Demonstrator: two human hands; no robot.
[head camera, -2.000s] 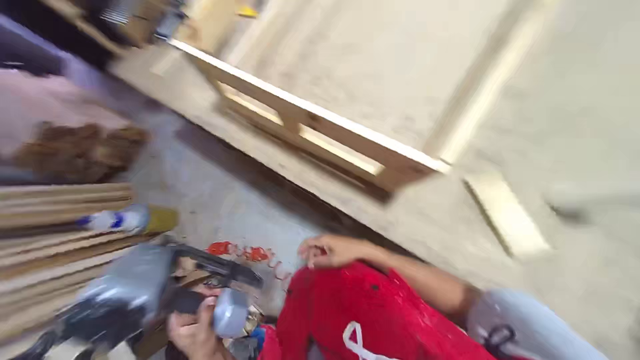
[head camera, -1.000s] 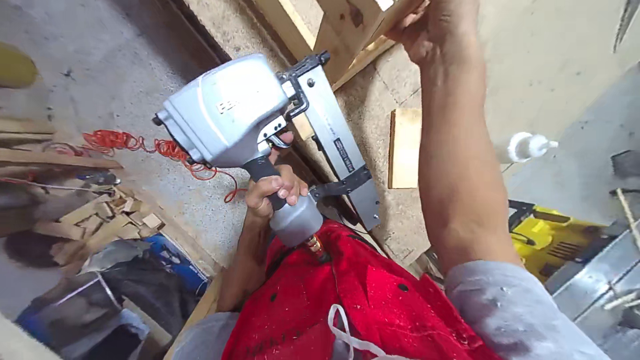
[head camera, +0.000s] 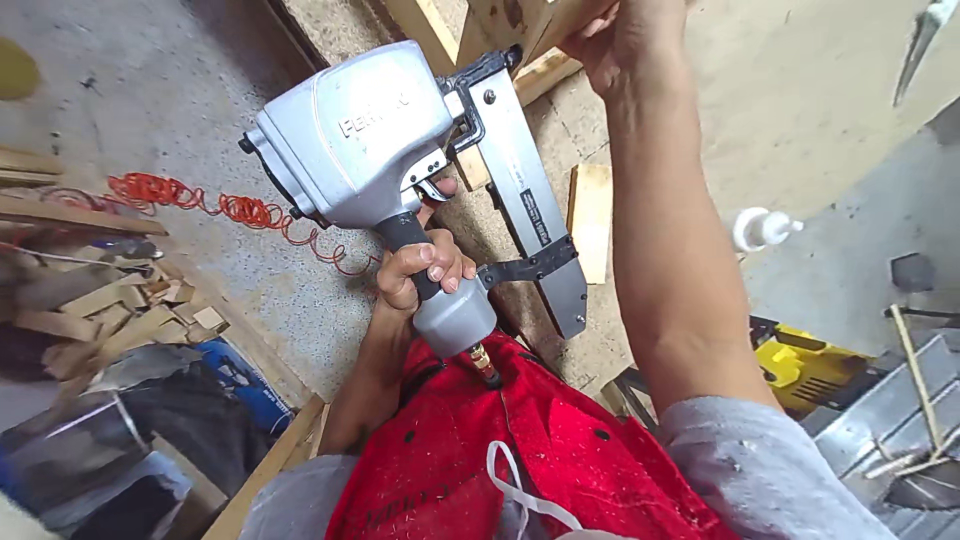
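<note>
My left hand (head camera: 424, 274) is wrapped round the black grip of a grey pneumatic nail gun (head camera: 360, 135), one finger at its trigger. The long metal magazine (head camera: 529, 195) slants down to the right, and the tool's nose meets or nearly meets a pale wooden board (head camera: 499, 30) at the top. My right hand (head camera: 600, 49) grips the end of that board, its fingers partly hidden behind the wood and cut by the top edge. A brass air fitting (head camera: 480, 358) at the handle's end lies against my red apron (head camera: 517, 457).
A loose wood block (head camera: 591, 223) lies right of the magazine. A coiled red air hose (head camera: 247, 211) crosses the floor at left, near a pile of wood offcuts (head camera: 112, 315). At right are a white bottle (head camera: 761, 229), a yellow-and-black tool (head camera: 806, 367) and a grey metal object (head camera: 892, 412).
My right hand has gone from beside the red apron to the wooden board. The nail gun, low at left two seconds ago, has come up to the wood in my left hand. The view has turned.
</note>
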